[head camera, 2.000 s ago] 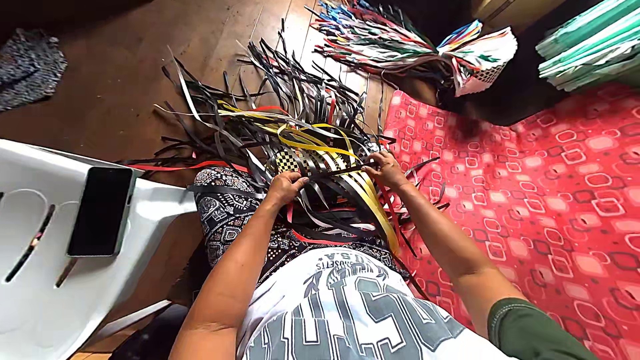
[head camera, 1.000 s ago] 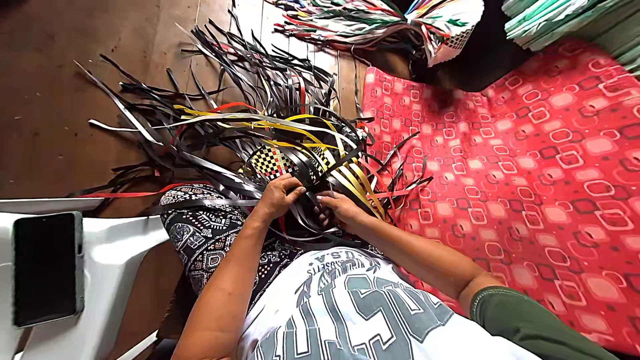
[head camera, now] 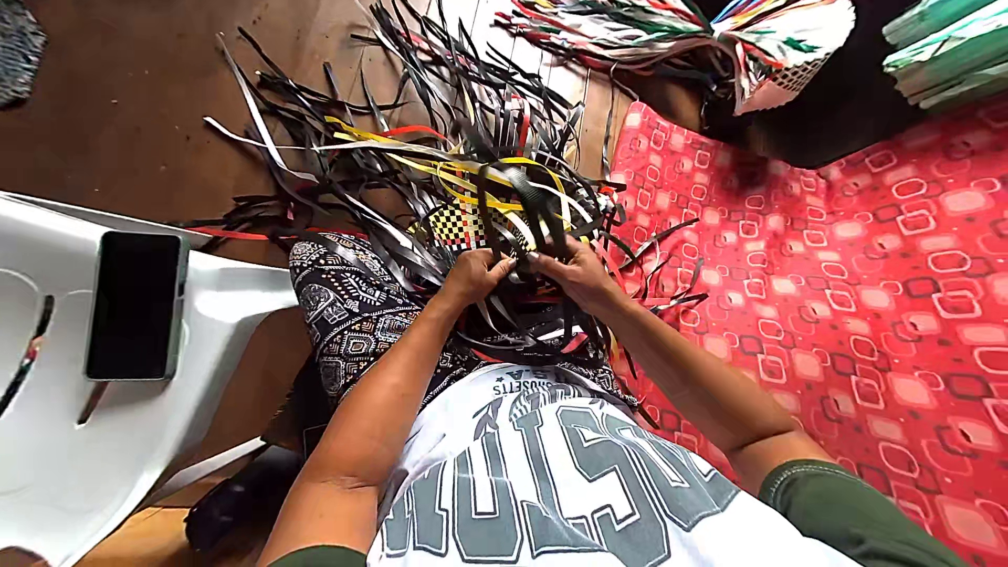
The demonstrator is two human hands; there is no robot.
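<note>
A woven piece of plastic strips [head camera: 458, 224], checkered in yellow and black with some red and white, lies over my lap. Loose black, grey, yellow and red strips [head camera: 346, 189] fan out from it across the floor. My left hand [head camera: 476, 276] pinches a black strip between thumb and fingers at the near edge of the weave. Close beside it, my right hand [head camera: 579, 272] has its fingers closed on black strips [head camera: 535, 189] that loop upward over the weave. Tangled strips partly hide the fingertips of both hands.
At the left, a phone [head camera: 135, 305] lies on a white plastic chair [head camera: 47, 425]. Red patterned cloth [head camera: 827, 299] spreads along the right. Another bundle of woven strips [head camera: 776, 67] and a stack of green and white strips [head camera: 953, 47] are at the top right, above the wooden floor [head camera: 134, 102].
Two seconds ago my hands were farther apart with a dark strip stretched between them; now they are close together. Black strips now loop up above my right hand.
</note>
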